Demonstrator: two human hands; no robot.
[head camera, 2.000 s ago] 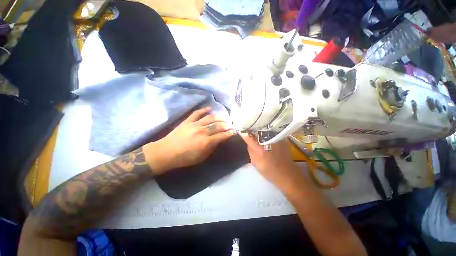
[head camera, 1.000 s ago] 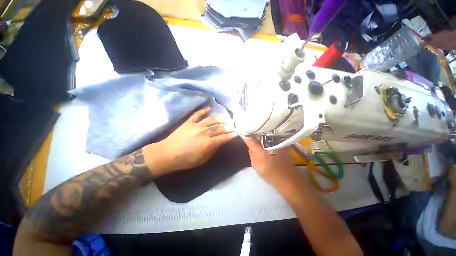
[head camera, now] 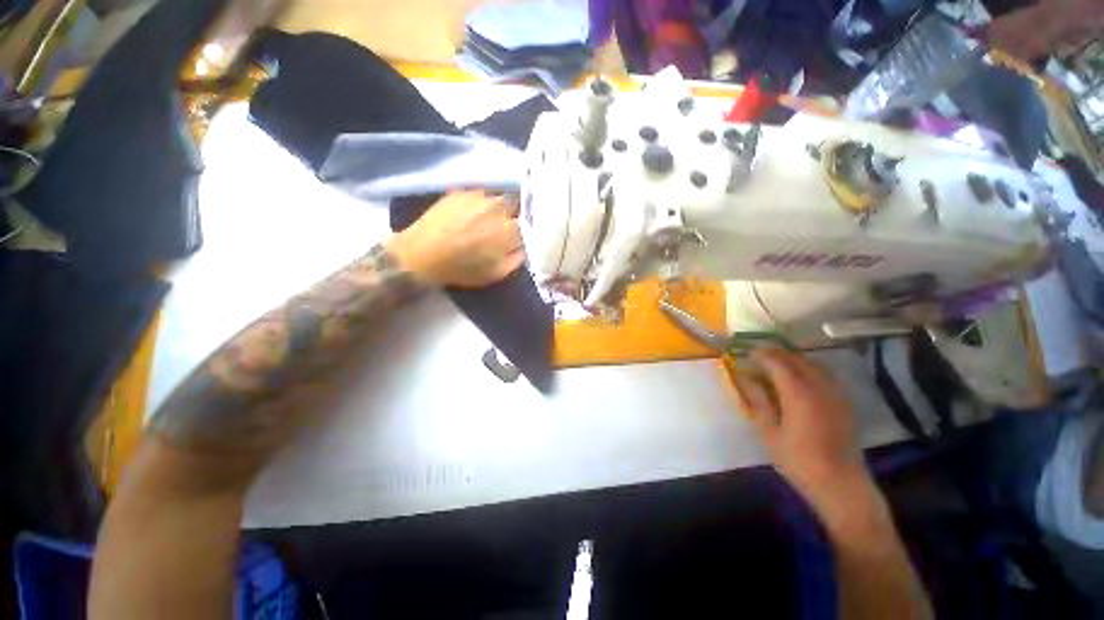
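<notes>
My left hand is closed on the dark fabric piece beside the left end of the white sewing machine head. A point of the cloth hangs down toward the table front. A pale blue-grey face of the cloth shows behind the hand. My right hand is on the handles of the scissors; the blades point up-left toward the needle area. The needle is too blurred to make out.
A dark cut piece lies behind at upper left. Dark panels hang at the left. A blue-grey stack sits behind the machine. Dark strips lie at the right. Another person's arm shows at the right edge.
My left hand has moved back and now grips the cloth, which is shifted and folded away from the table front. My right hand has left the cloth and moved right onto the scissors.
</notes>
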